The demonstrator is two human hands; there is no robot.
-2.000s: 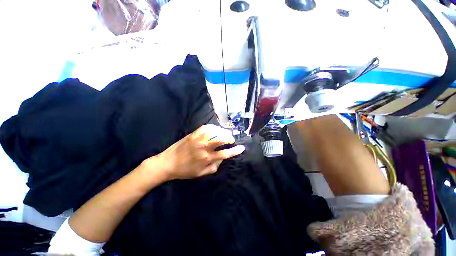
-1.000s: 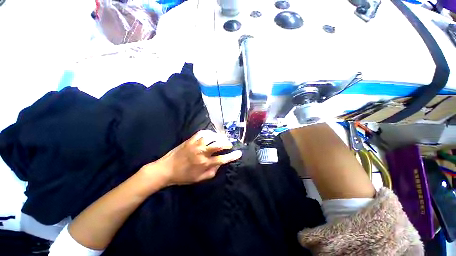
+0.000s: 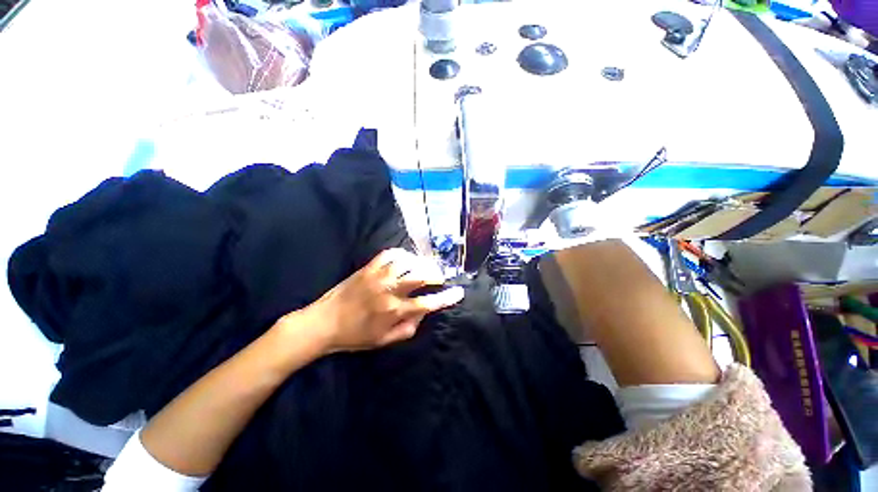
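Note:
Black garment fabric lies in a large heap left of the needle and spreads down in front of me. My left hand rests on the cloth beside the presser foot, with thumb and forefinger close together at the cloth near the needle. My right forearm reaches behind the sewing area; my right hand is hidden behind the machine head and cloth. The knurled silver knob sits right of the foot. The white machine head has a blue stripe and a tension dial.
Gold-handled shears lie right of my forearm. A purple box stands further right. A black strip drapes over the machine head. A clear plastic bag lies at the back left. Black cords lie at the lower left.
The view has shifted, so the machine head sits lower and further left in the picture. My left hand stays at almost the same place by the foot. The cloth shows little change.

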